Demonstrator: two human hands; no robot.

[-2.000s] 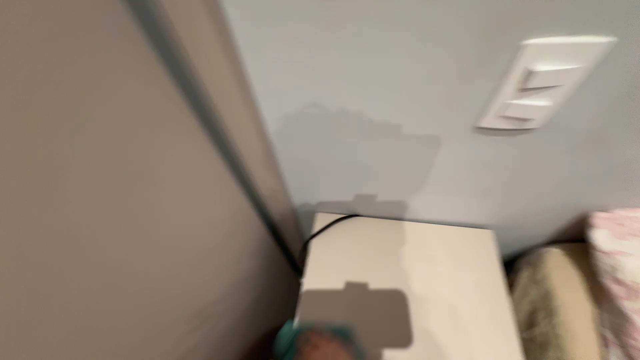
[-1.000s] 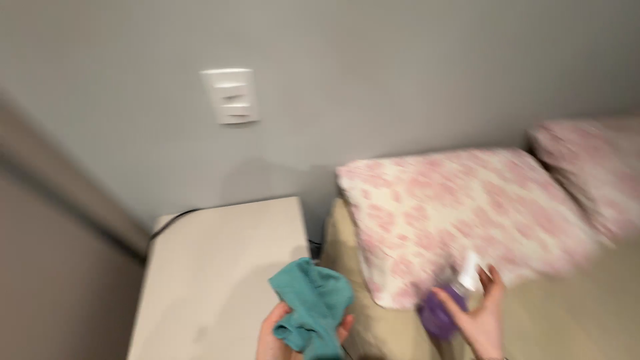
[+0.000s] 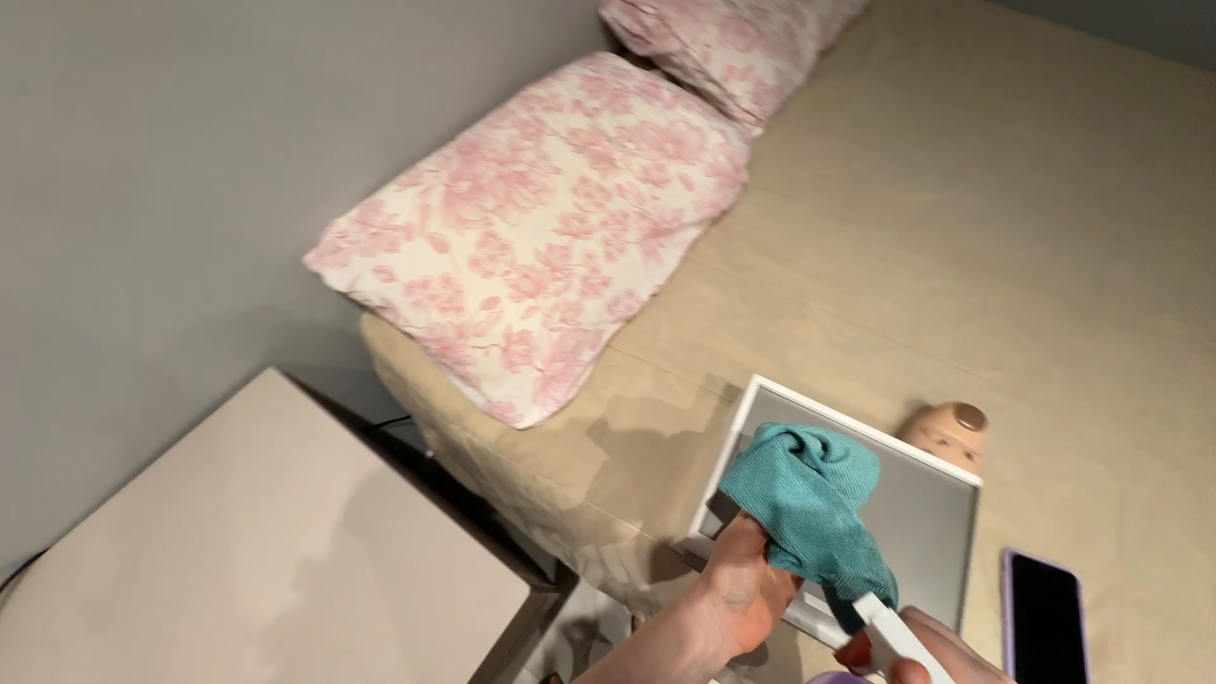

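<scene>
My left hand (image 3: 746,589) is closed around a bunched teal cloth (image 3: 817,503), which hangs over a white-framed tray or picture frame (image 3: 926,513) with a grey face, lying on the bed. At the bottom edge my right hand (image 3: 917,651) grips a spray bottle by its white spray head (image 3: 893,636), close to the cloth's lower end. Only a sliver of the bottle's purple body (image 3: 836,678) shows; the rest is out of view.
A beige-covered bed (image 3: 950,237) carries a pink floral pillow (image 3: 541,237) and a second one (image 3: 731,47). Beyond the frame lies a rounded tan object (image 3: 950,432), with a phone (image 3: 1045,617) at right. A pale nightstand (image 3: 237,541) stands lower left, a black cable (image 3: 389,422) behind it.
The view has swung right from the wall and nightstand to the bed. The cloth and spray bottle, apart one second ago, are now close together above the white-framed object.
</scene>
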